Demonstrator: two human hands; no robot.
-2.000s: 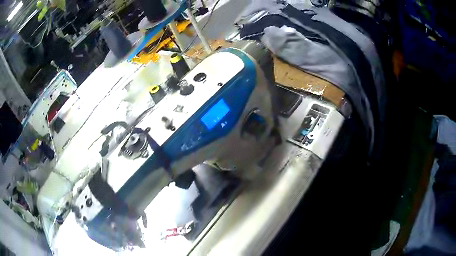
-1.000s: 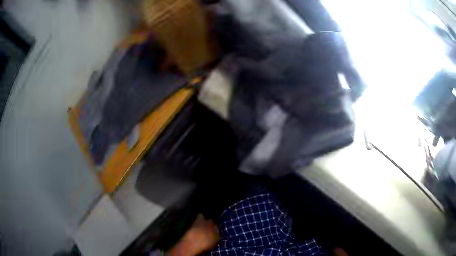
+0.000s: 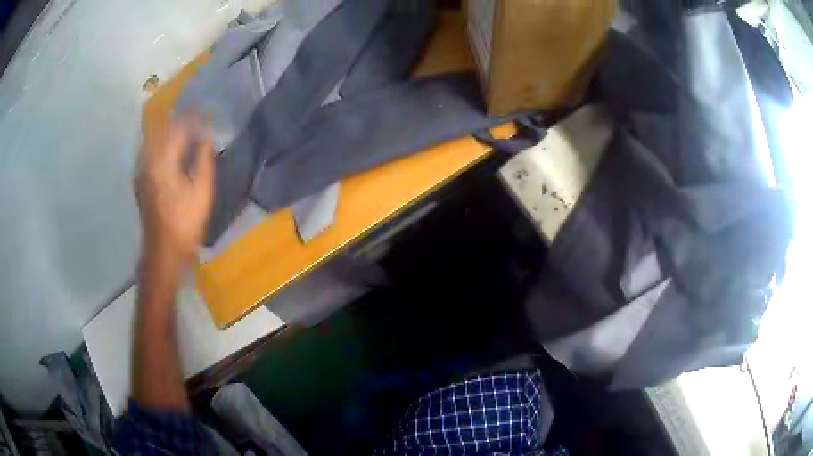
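My left hand (image 3: pixel 181 187) is bare and slightly blurred, reaching up at the left edge of the orange-yellow side board (image 3: pixel 357 205). Its fingers are apart at the end of the grey cut pieces (image 3: pixel 357 129), and it holds nothing that I can see. These dark and light grey strips lie loosely overlapped on the board. A small light grey piece (image 3: pixel 317 212) hangs over the board's front edge. My right hand is out of the picture. A heap of dark and light grey fabric (image 3: pixel 677 205) lies on the right.
A brown cardboard box (image 3: pixel 544 53) stands at the back of the board. The glaring white machine table (image 3: pixel 713 414) is at lower right. A pale wall (image 3: pixel 62 196) is at left, with a white board (image 3: pixel 111 347) below the side board. A dark gap lies between side board and machine table.
The view has swung from the sewing machine to the side board at left. My left hand has risen from the bottom of the picture to the grey pieces.
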